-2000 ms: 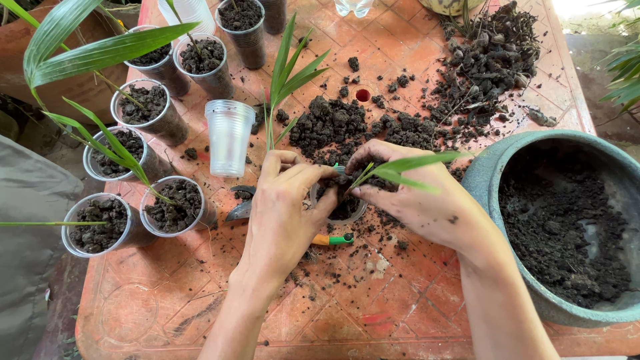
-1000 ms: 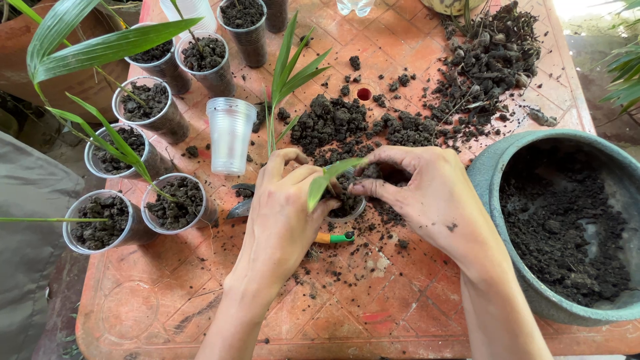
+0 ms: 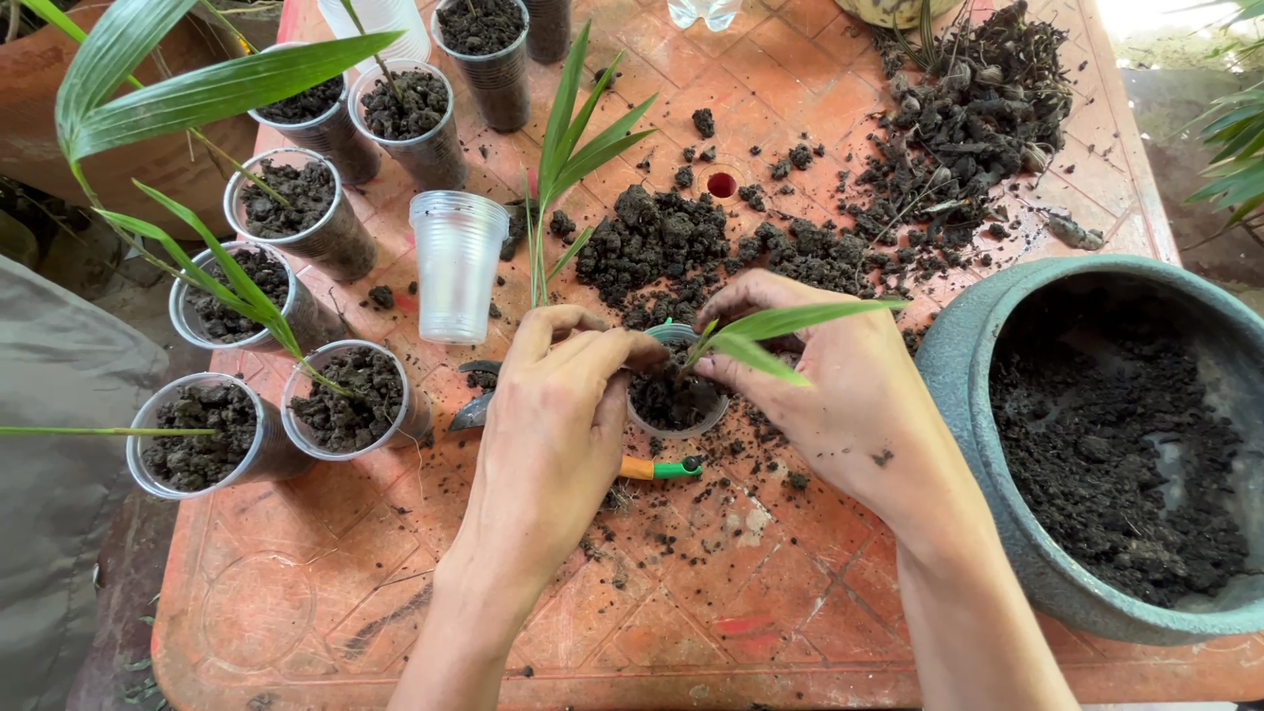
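A clear plastic cup of dark soil [image 3: 676, 397] stands upright between my hands, with a small green seedling [image 3: 765, 341] in it. My left hand [image 3: 563, 405] rests at the cup's left rim, fingertips over the soil. My right hand [image 3: 834, 385] is at the right rim, thumb and fingers around the seedling's stem base; whether they pinch it is hard to tell. Partly under my left hand lie pruning shears, their orange and green handle [image 3: 662, 469] and blade [image 3: 472, 411] showing. Just beyond that hand, a leafy palm seedling [image 3: 588, 138] lies on the table.
Several soil-filled plastic cups [image 3: 351, 400] line the left side of the red plastic table [image 3: 395, 612]. Stacked clear cups [image 3: 456, 267] stand near them. Soil clumps [image 3: 652, 242] and a root heap [image 3: 973, 118] lie beyond my hands. A grey-green pot of soil [image 3: 948, 336] is at right.
The seedling's leaves, pointing toward my left hand one second ago, now lean right across my right hand. My right fingers have shifted at the cup's rim. My left hand has stayed beside the cup.
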